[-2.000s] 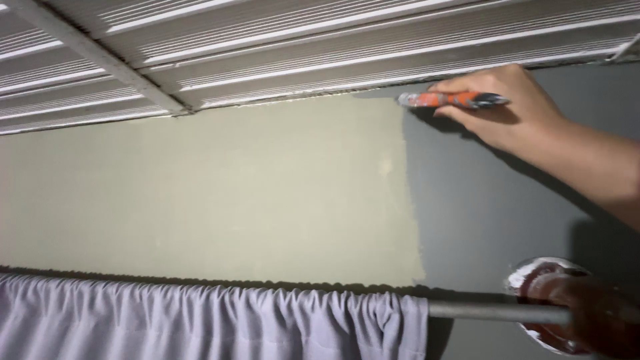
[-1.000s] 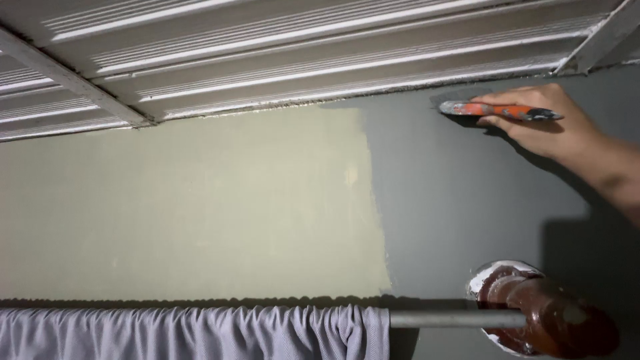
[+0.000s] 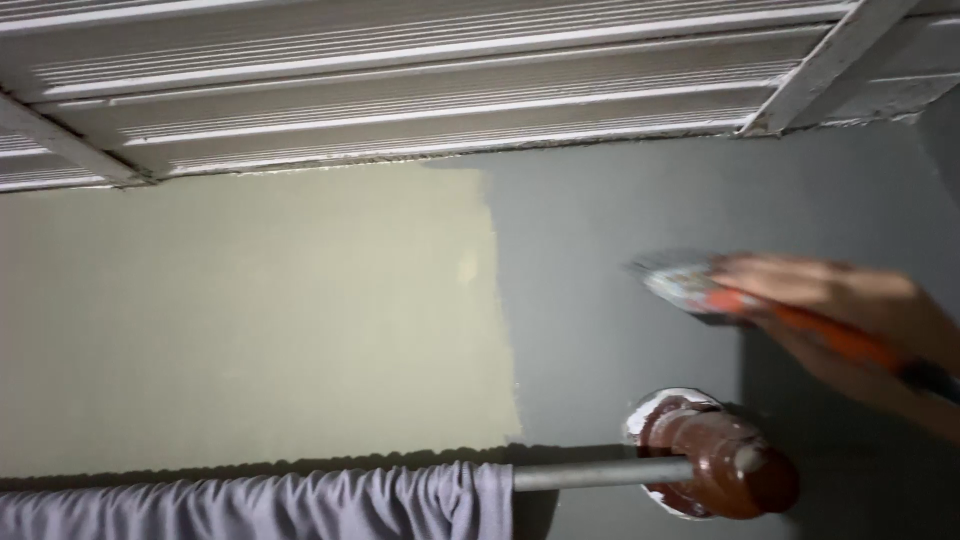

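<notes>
At the right, my right hand (image 3: 840,300) grips a paintbrush (image 3: 810,326) with an orange handle with a dark end and a paint-smeared ferrule. Both are blurred. The bristles point left, over the grey-painted part of the wall (image 3: 585,300); whether they touch it cannot be told. Left of the grey lies the pale yellow-green part of the wall (image 3: 262,315), with an uneven, roughly upright border between the two colours. A thin strip of grey reaches a little further left along the ceiling edge. My left hand is not in view.
Below the brush, a brown curtain rod bracket (image 3: 735,465) with a white-smeared base juts from the wall. It holds a metal rod (image 3: 600,474) with a gathered lilac curtain (image 3: 300,506). Above runs a ribbed ceiling (image 3: 420,82) with crosswise battens (image 3: 825,67).
My right hand and the brush have moved down from near the ceiling edge to above the bracket. The view has shifted to the right.
</notes>
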